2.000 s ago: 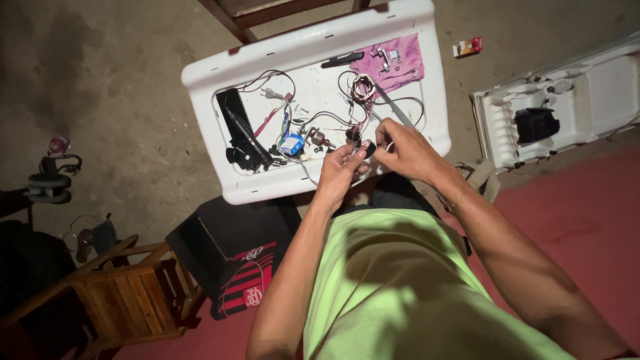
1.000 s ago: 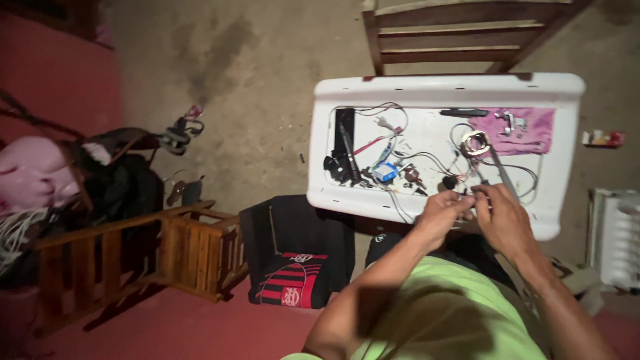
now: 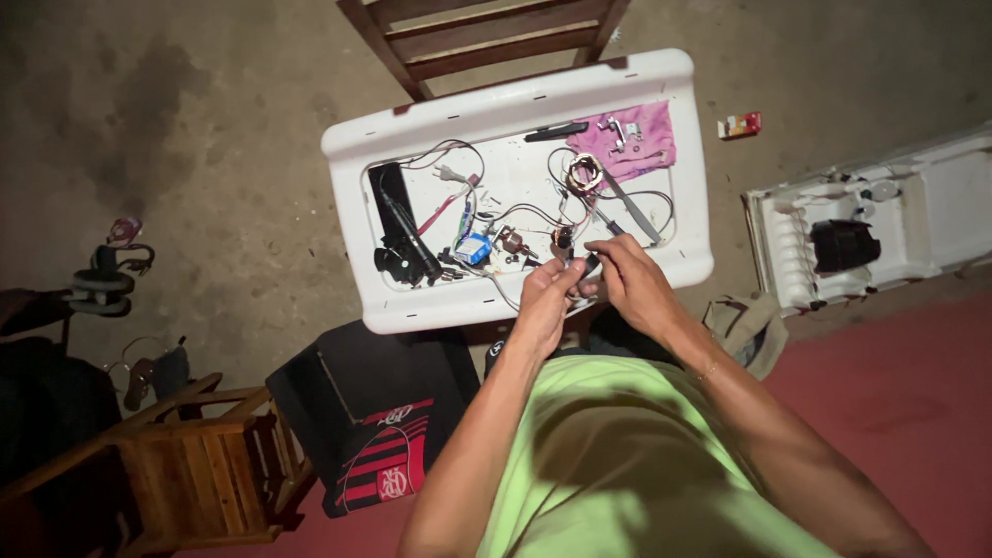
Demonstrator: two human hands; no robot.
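Note:
Over the near edge of a white plastic tray point(image 3: 511, 318), my left hand point(image 3: 549, 298) is closed around a small black part point(image 3: 591, 265). The fingers of my right hand point(image 3: 626, 273) touch or pinch that same part from the right; the exact grip is partly hidden. Just beyond the hands lie a copper-wound motor part point(image 3: 563, 240) and a screwdriver point(image 3: 608, 222). A ring-shaped coil with wires point(image 3: 584, 173) is farther up, beside a long grey metal blade point(image 3: 634, 208). To the left are a small motor rotor point(image 3: 513, 242) and a blue component point(image 3: 473, 249).
Black plastic parts point(image 3: 399, 225) fill the tray's left side, near a plug with a cord point(image 3: 449, 173). A pink cloth point(image 3: 635, 143) holds small metal parts at the upper right. Around the tray are a wooden chair point(image 3: 496, 39), a wooden stool point(image 3: 194, 480) and a white appliance panel point(image 3: 914, 201).
The view has swung right and back. Both hands stay together at the tray's near edge, with no plain change in what they hold.

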